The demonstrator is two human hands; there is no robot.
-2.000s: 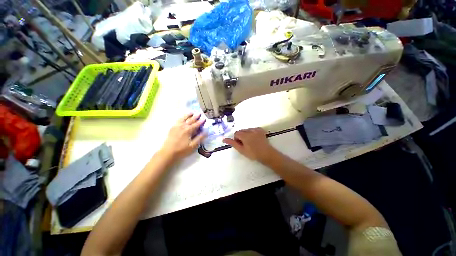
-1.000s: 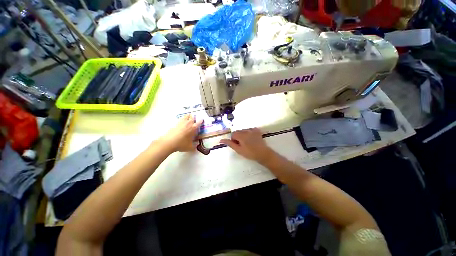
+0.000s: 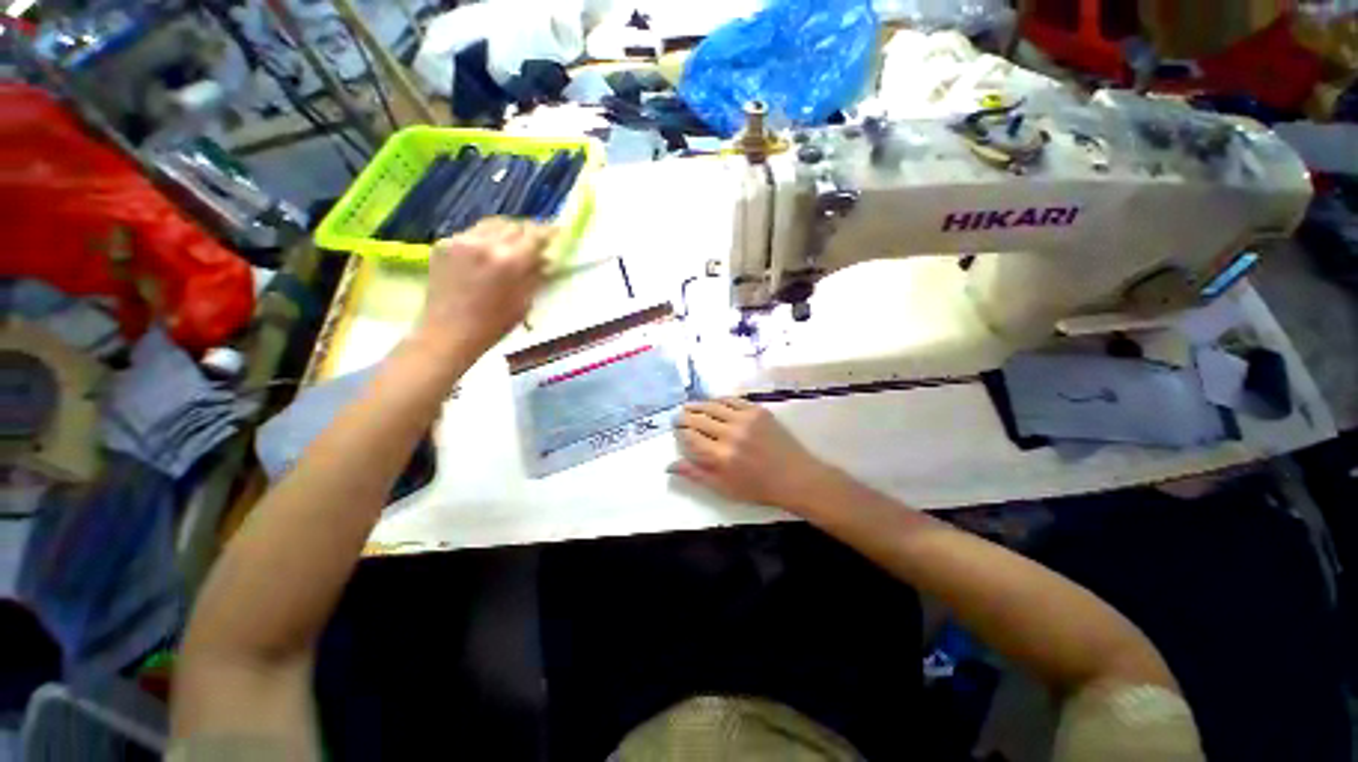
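Observation:
A flat template point(image 3: 599, 390) lies on the white table left of the needle area. It has a brown strip along its far edge, a red line below that, a grey area in its window and dark characters near its near edge. My right hand point(image 3: 737, 450) rests on the table at the template's right edge, fingers bent; I see nothing held in it. My left hand point(image 3: 489, 276) is raised at the near right side of the yellow-green basket point(image 3: 358, 209), fingers curled; whether it holds something cannot be told. The sewing machine point(image 3: 983, 223) stands right of the template, its needle area lit.
Dark strips point(image 3: 484, 194) fill the basket. Grey pieces point(image 3: 320, 424) lie at the table's left edge, partly behind my left forearm. Grey and dark pieces point(image 3: 1110, 399) lie under the machine arm at right. A blue plastic bag point(image 3: 782, 63) lies behind the machine head.
My left hand has left the needle area and moved up and left to the basket. The template has moved left, out from under the machine head. The view has shifted left.

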